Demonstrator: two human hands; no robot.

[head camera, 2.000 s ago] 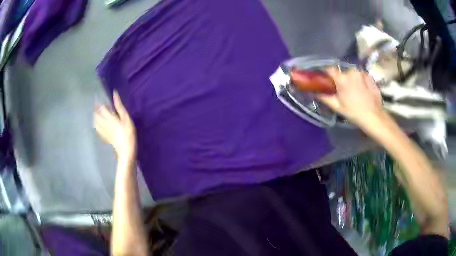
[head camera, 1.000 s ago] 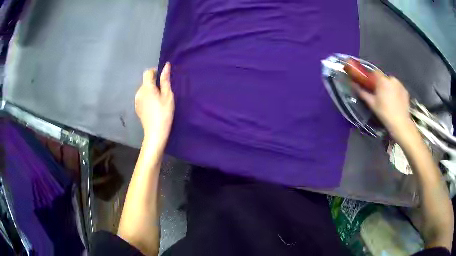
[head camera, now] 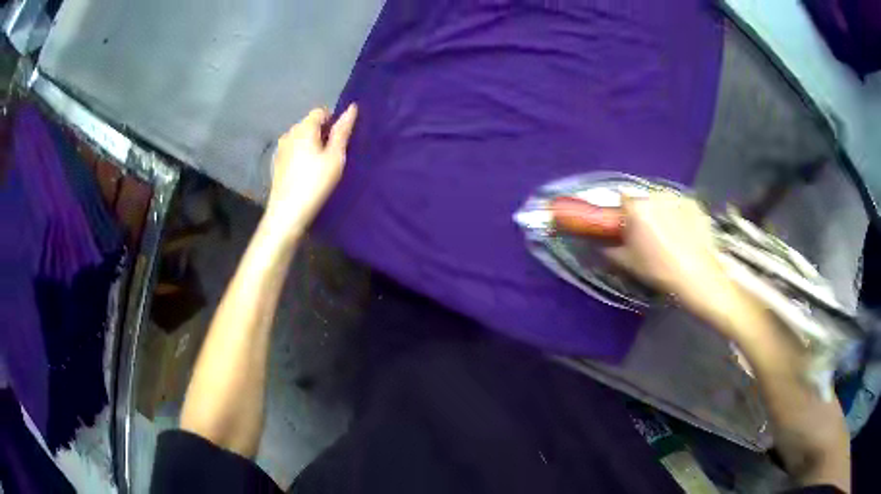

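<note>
A purple garment panel [head camera: 483, 164] lies on the grey pressing table, with soft wrinkles across its upper part. My left hand [head camera: 311, 164] is at the panel's left edge, thumb over the cloth and fingers beside it; whether it pinches the edge cannot be told. My right hand [head camera: 667, 241] is closed around the red-brown handle of the steam iron [head camera: 580, 260]. The iron is slightly blurred, over the lower right part of the panel, its tip pointing left. Its contact with the cloth is hidden.
The grey table [head camera: 213, 77] has a curved front edge. Pale hoses [head camera: 773, 270] trail right from the iron. Purple and navy pieces [head camera: 63, 251] hang at left beside a metal-framed stand [head camera: 140, 280]. A pale board [head camera: 787, 43] runs along the far right, with dark purple cloth at the corner.
The iron in my right hand has moved left and nearer me, from the panel's right edge onto the cloth. My left hand stays at the left edge. The camera view has turned.
</note>
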